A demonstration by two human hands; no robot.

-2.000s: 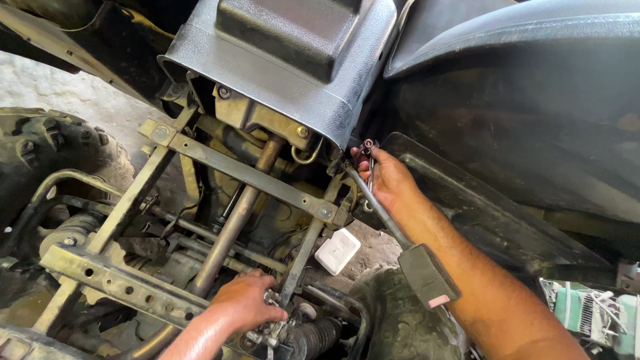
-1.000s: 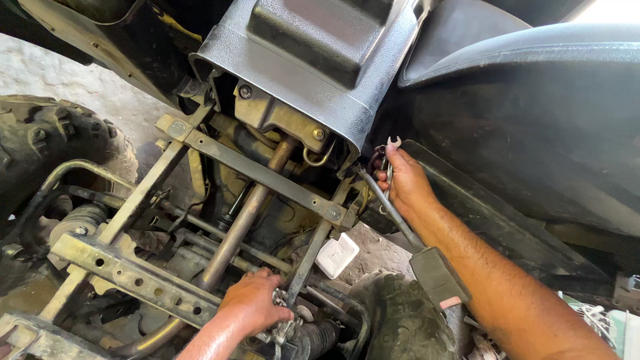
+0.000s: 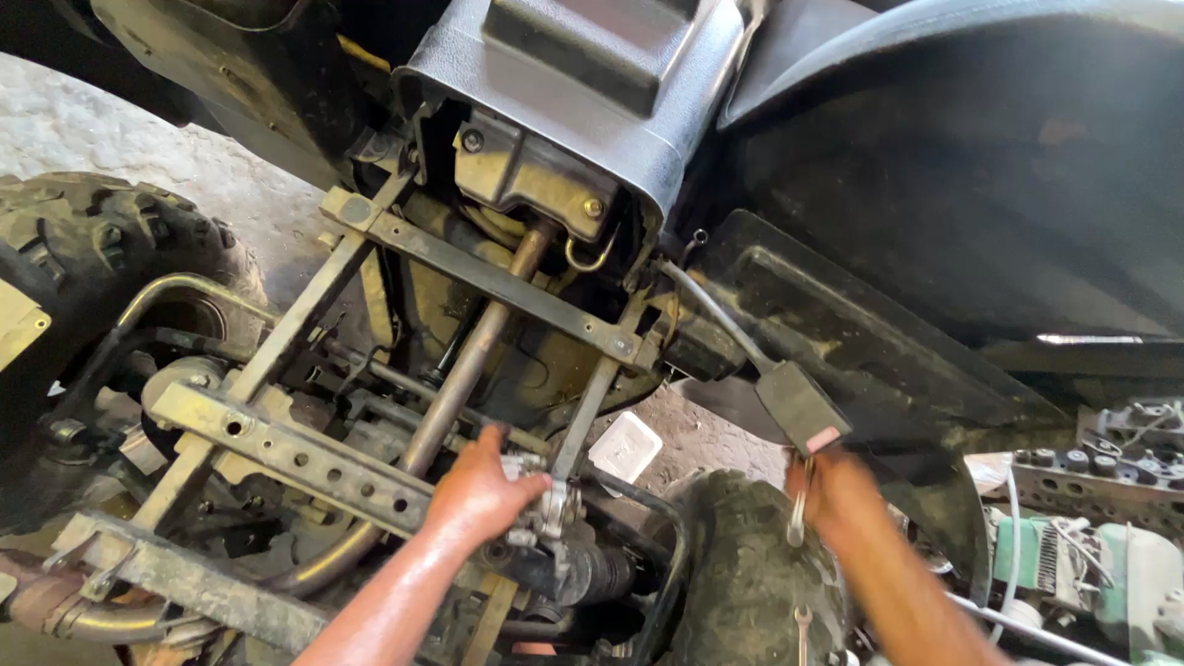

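My left hand (image 3: 481, 490) rests on a small metal carburetor-like part (image 3: 550, 499) beside the lower crossbar of the vehicle's steel frame (image 3: 499, 287). Its fingers are partly bent around that part. My right hand (image 3: 832, 486) is blurred, just below the dark foot pedal (image 3: 800, 402) on its metal arm. A metal wrench (image 3: 797, 513) hangs down from its fingers. Another open-end wrench (image 3: 803, 629) shows lower down, over the tire. A white plastic container (image 3: 626, 448) lies on the ground between the frame and the pedal.
Knobby tires stand at left (image 3: 102, 240) and at lower center right (image 3: 754, 564). A rusty exhaust pipe (image 3: 472, 361) runs through the frame. Black plastic fenders (image 3: 953, 176) fill the upper right. Engine parts (image 3: 1091, 555), some green, lie at the right edge.
My right hand has moved down from beside the upper end of the pedal arm to below the pedal, with a wrench in it. My left hand stays at the metal part.
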